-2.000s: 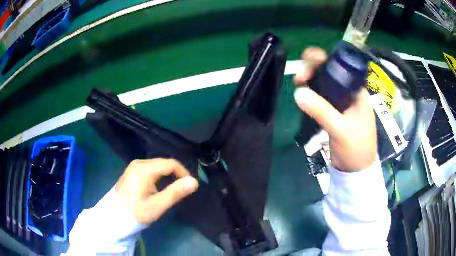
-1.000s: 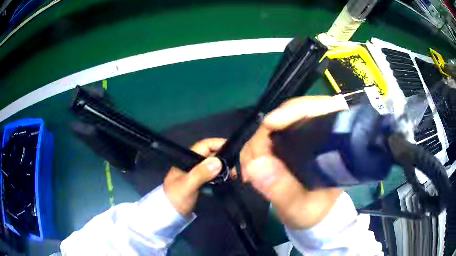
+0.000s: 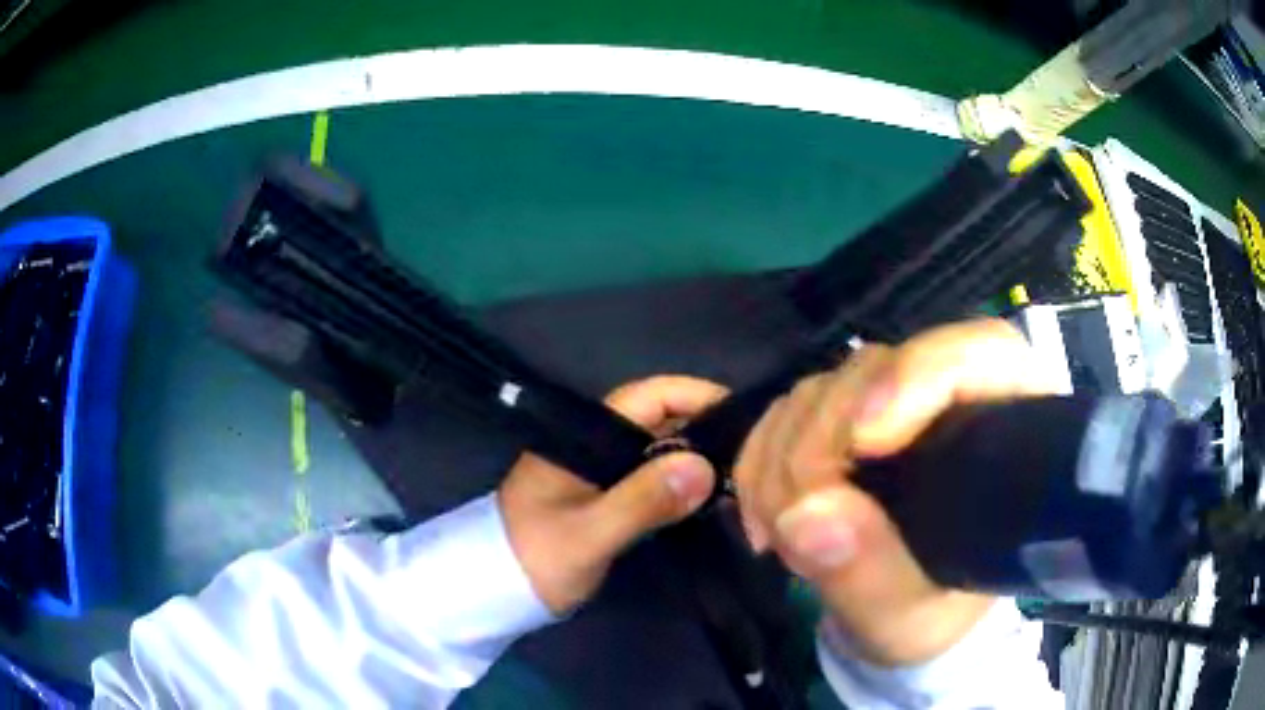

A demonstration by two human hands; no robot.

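Note:
The three-legged base shows a black leg at the upper left (image 3: pixel 402 298), another at the upper right (image 3: pixel 943 250) and a third running down between my hands (image 3: pixel 728 624). Its central hub (image 3: pixel 669 447) is where the legs meet. My left hand (image 3: pixel 597 506) grips the hub, thumb in front and fingers behind. My right hand (image 3: pixel 874 486) holds the dark electric screwdriver (image 3: pixel 1027 492) sideways, its tip end towards the hub; the tip is hidden by my fingers. The flat black jig (image 3: pixel 555 333) lies under the base.
A blue bin (image 3: pixel 90 416) of small black parts stands at the left. A yellow tray (image 3: pixel 1106 250), a white-edged sheet of black bars (image 3: pixel 1165 264) and a metal post (image 3: pixel 1110 63) are at the right. A white rail (image 3: pixel 555 70) curves across the back.
Since the earliest frame, my left hand has taken hold of the hub and my right hand has brought the screwdriver down beside it. The view has shifted; the upper legs now spread wider.

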